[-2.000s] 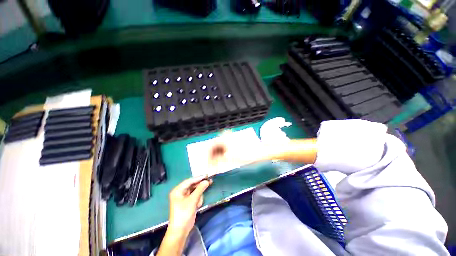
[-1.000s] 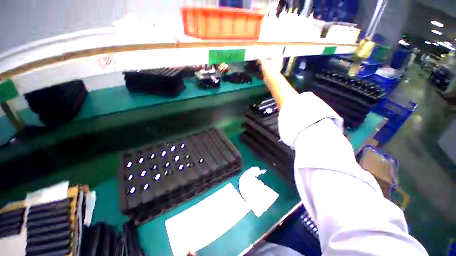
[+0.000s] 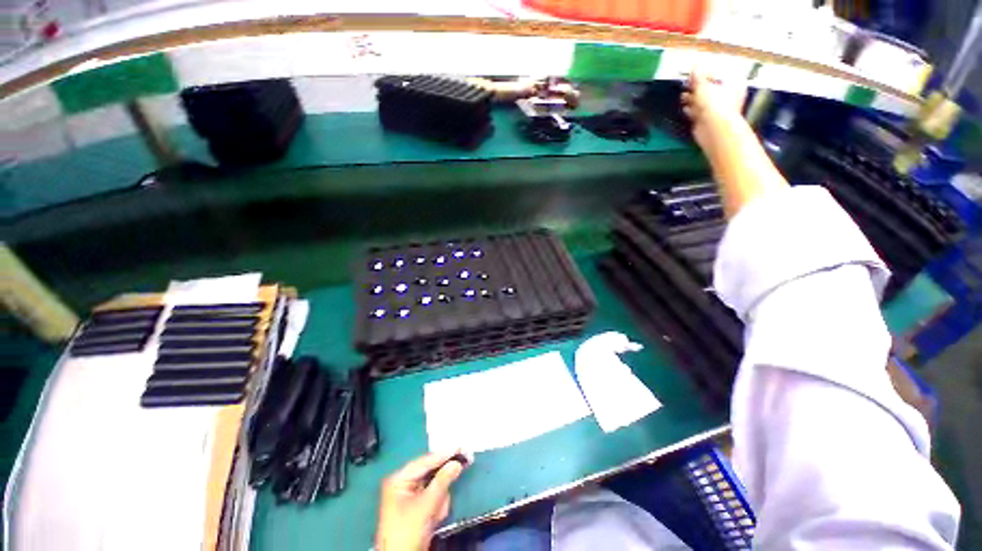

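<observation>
My left hand is at the bench's front edge, its fingers closed on a small dark piece, probably the end of a black tube. It is just below the white paper sheet. My right hand is raised at the shelf edge on the right; its fingertips are against or under the white ledge, and whether it holds anything cannot be told. The central parts tray holds rows of small shiny-ended parts on its left part. A crumpled white wiping cloth lies right of the sheet.
Loose black tubes lie left of the sheet. Cardboard with white paper bears short black tubes. A right-hand tray stack stands behind my right arm. An orange-red bin is above; a blue crate is below the bench.
Since two seconds ago, my right hand has gone from over the white sheet up to the shelf and remains raised. The camera view has tilted up, then partly back down and left.
</observation>
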